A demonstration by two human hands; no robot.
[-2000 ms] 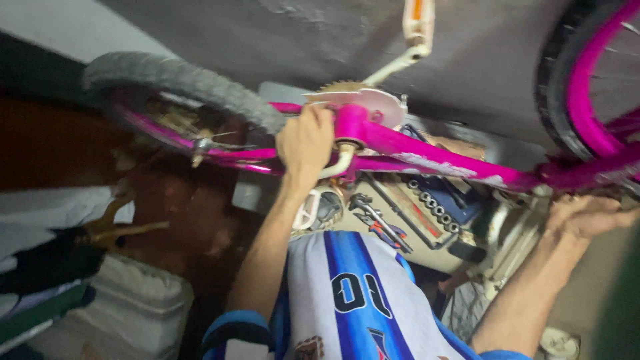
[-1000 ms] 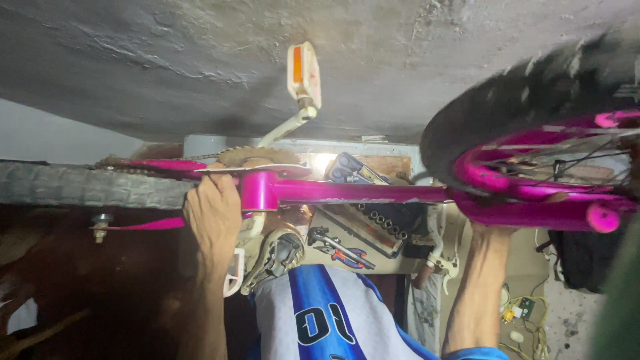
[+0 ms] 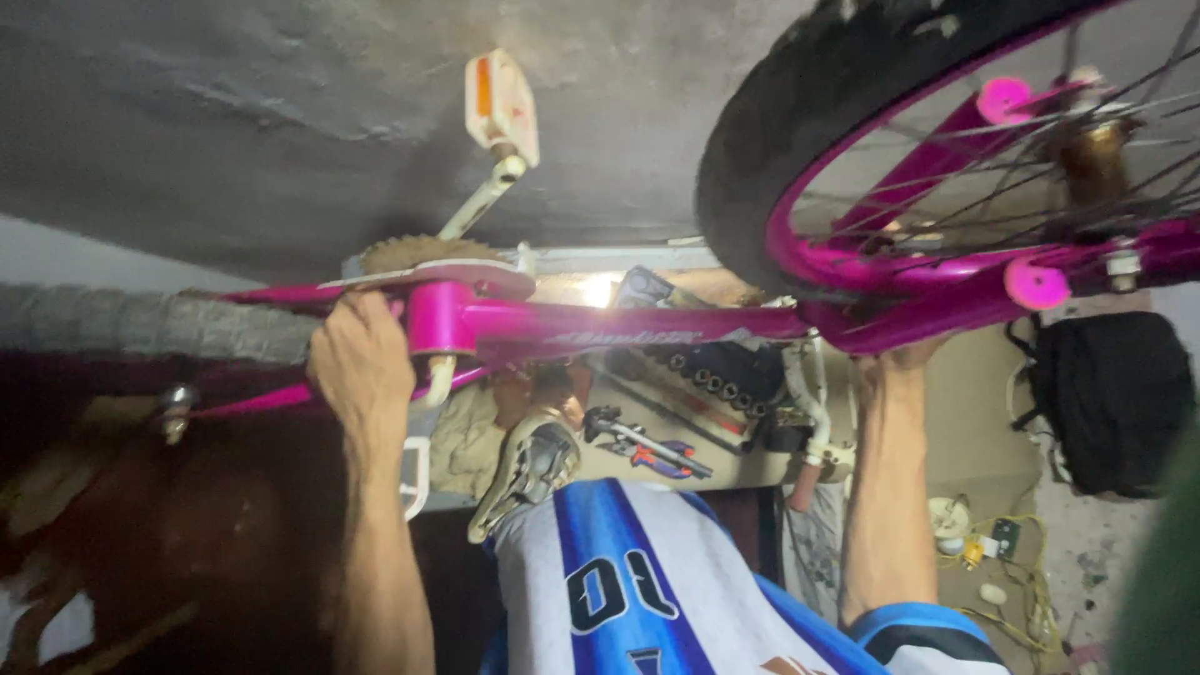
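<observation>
A pink bicycle frame (image 3: 600, 323) spans the view from left to right. My left hand (image 3: 363, 352) is closed around the frame beside the bottom bracket shell, near the chainring (image 3: 431, 258) and the rear tire (image 3: 150, 323). Above them a crank arm carries a white pedal (image 3: 503, 108) with an orange reflector; the other pedal (image 3: 415, 476) shows below. Under the pink front fork (image 3: 900, 319) is my right hand (image 3: 905, 356), its fingers mostly hidden behind the tube. The front wheel's black tire (image 3: 759, 159) rises above it. The white handlebar (image 3: 814, 394) hangs lower down.
Behind the frame lie a socket set (image 3: 717, 380), pliers with red and blue handles (image 3: 661, 457) and a metal tool beside them. A black bag (image 3: 1116, 403) and a yellow cord (image 3: 1036, 572) are at the right. A grey wall (image 3: 281, 122) stands close beyond the bicycle.
The bicycle, tilted two seconds ago, now lies nearly level across the view. The front wheel looms larger at the right. Both hands have stayed on the frame.
</observation>
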